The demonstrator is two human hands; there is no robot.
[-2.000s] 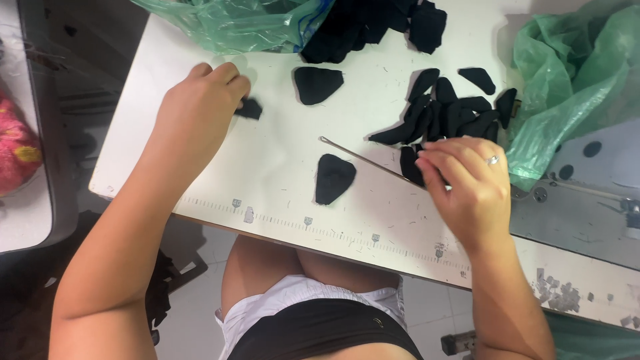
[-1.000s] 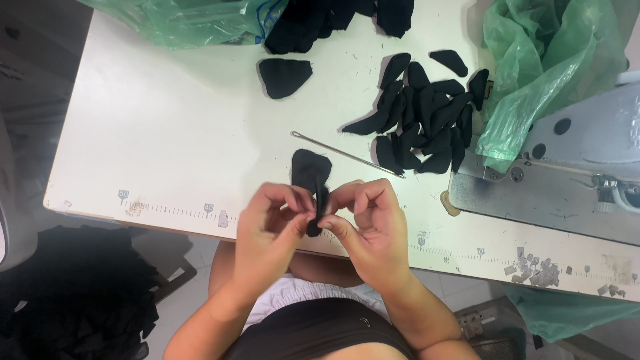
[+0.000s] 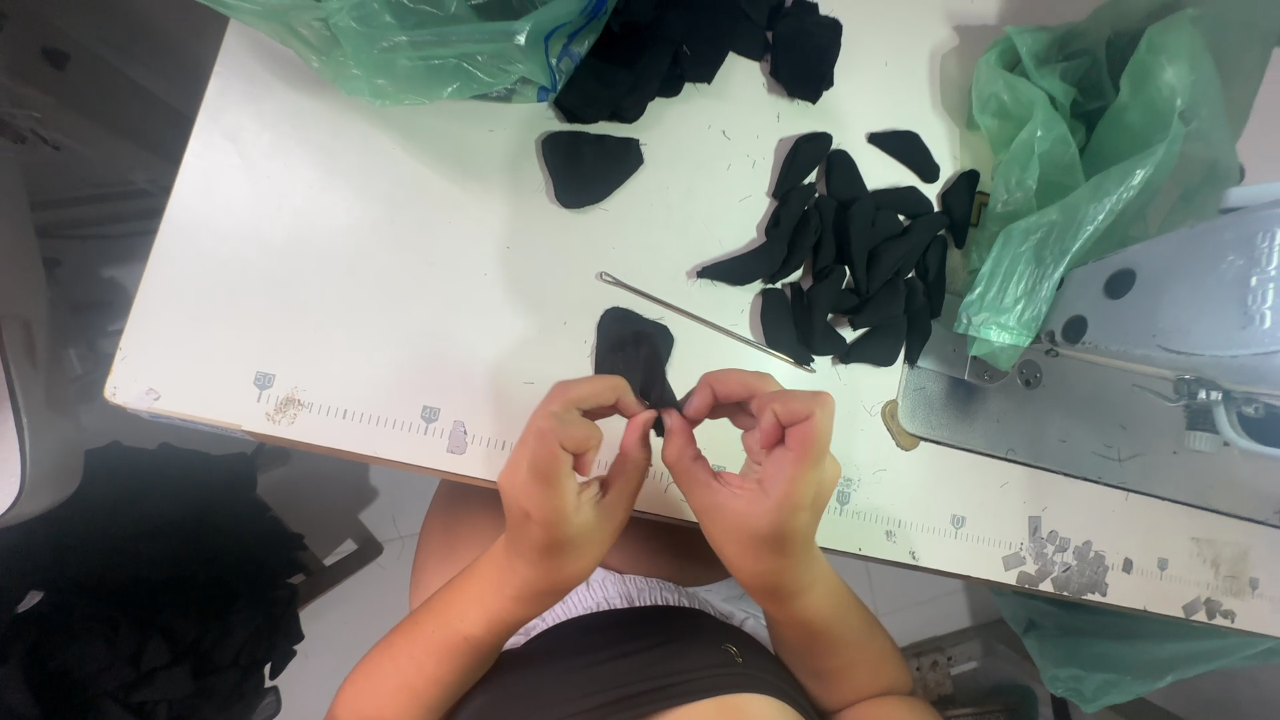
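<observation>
Near the front edge of the white sewing table, my left hand and my right hand pinch a small black fabric piece between thumbs and fingertips. Just beyond the fingers lies a flat black fabric piece; whether the two overlap or join is hard to tell. A thin metal rod with a looped end rests slantwise to its right. Farther back is another flat black piece. Small curved black fabric pieces form a loose pile right of the rod.
A green plastic bag and stacked black fabric are at the back. Another green bag lies beside the sewing machine on the right. A printed ruler scale runs along the table's front edge. Dark fabric is heaped at lower left.
Two seconds ago my hands were apart, the left at a small black piece, the right at the pile by the rod. They have since come together at the front edge. The view has shifted.
</observation>
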